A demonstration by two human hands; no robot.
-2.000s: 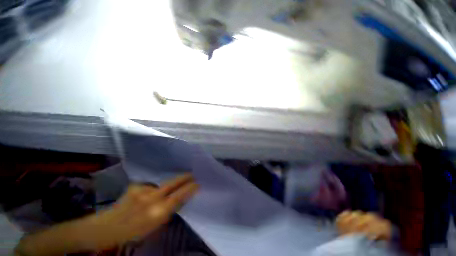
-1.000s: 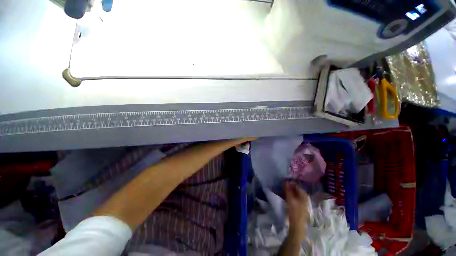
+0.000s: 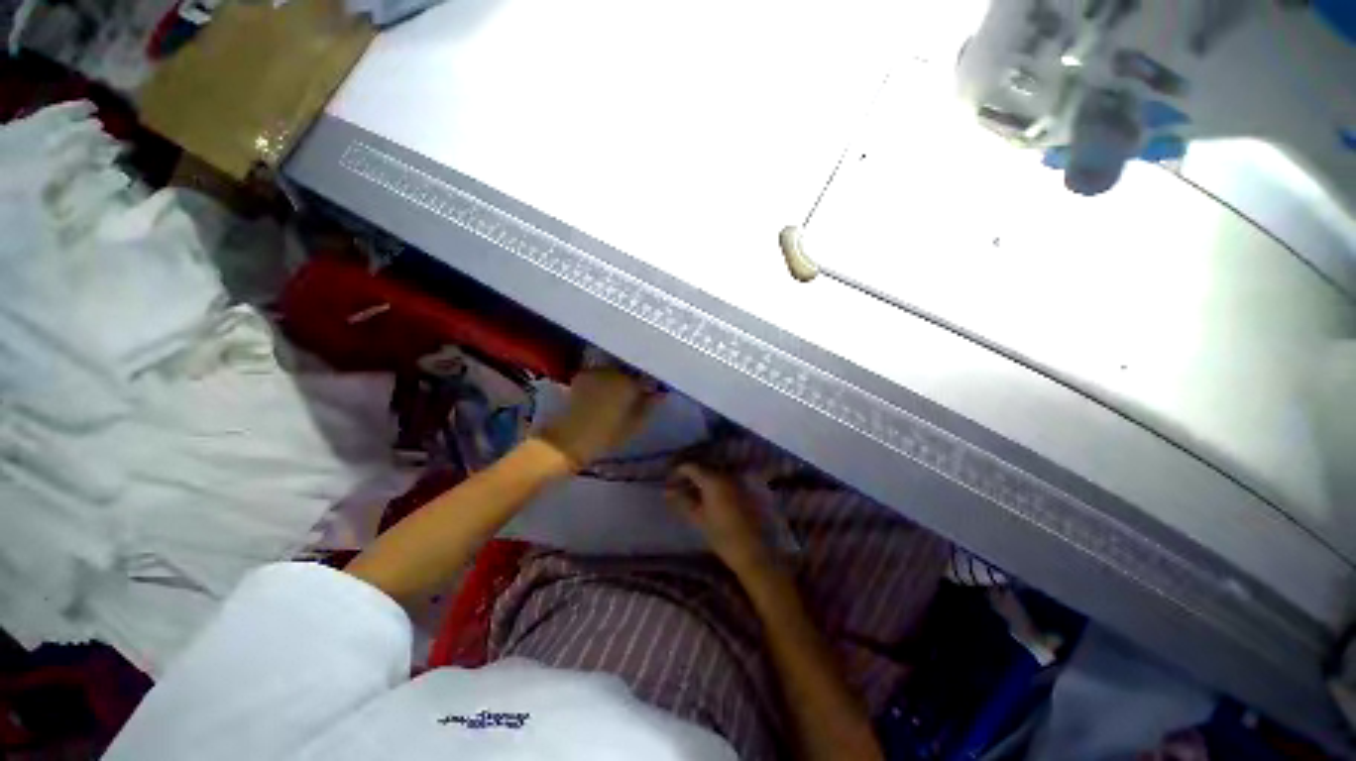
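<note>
Pale grey-blue cut pieces (image 3: 595,516) lie across my lap on dark striped cloth (image 3: 602,602), below the table edge. My left hand (image 3: 598,416) is at the upper left of these pieces, close under the table edge. Its fingertips are partly hidden, and I cannot tell whether it grips a piece. My right hand (image 3: 714,506) is over the pieces, to the right of my left hand. Its fingers are bent, and its hold is unclear. The white sewing machine head (image 3: 1101,89) is at the upper right, with no cloth visible under it.
The grey table edge with a ruler (image 3: 625,290) runs diagonally above my hands. A large white fabric pile (image 3: 134,402) is at the left. A brown cardboard piece (image 3: 253,82) is at the table's left corner. A red container (image 3: 424,320) stands below the edge. A blue basket (image 3: 1011,699) shows at lower right.
The view has swung left. My right hand has left the blue basket and is now over my lap. My left hand now shows by the lap pieces. The long pale piece held earlier is not clearly in my hands.
</note>
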